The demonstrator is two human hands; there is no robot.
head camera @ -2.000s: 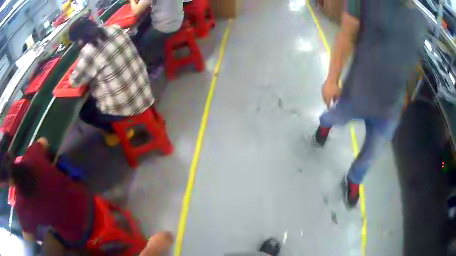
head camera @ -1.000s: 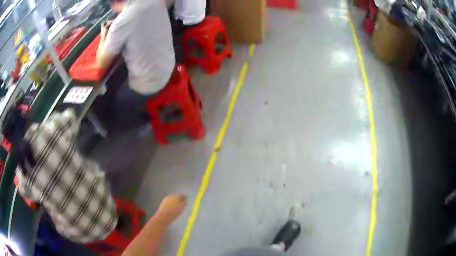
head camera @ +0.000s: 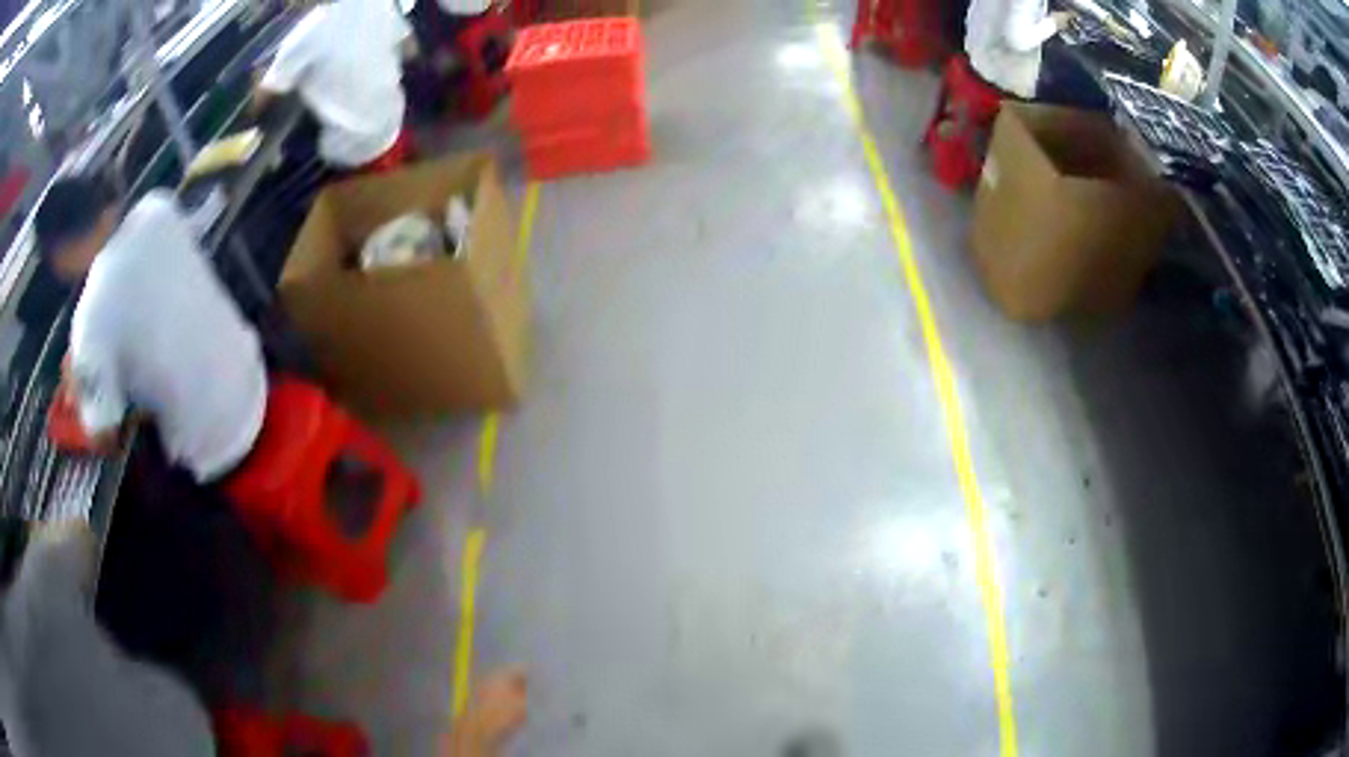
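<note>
My left hand (head camera: 490,716) is at the bottom edge, left of centre, over the grey floor beside the yellow line. It is small, blurred and cut off by the edge, and I cannot make out its fingers or anything in it. My right hand is out of the picture. Nearest in front of me is the grey aisle floor (head camera: 695,488) with a yellow line (head camera: 962,459) on each side. A dark blurred shape, perhaps my shoe, shows at the bottom edge.
An open brown carton (head camera: 407,333) with pale contents stands on the left line. Red crates (head camera: 582,126) are stacked behind it. Another open carton (head camera: 1043,237) stands at the right. Seated workers (head camera: 170,333) and red stools (head camera: 333,488) line the left bench. Another person (head camera: 1009,45) sits far right.
The view has moved forward along the aisle. The walking person and the worker in the plaid shirt have left the picture. The cartons and red crates are nearer. My left hand sits lower in view.
</note>
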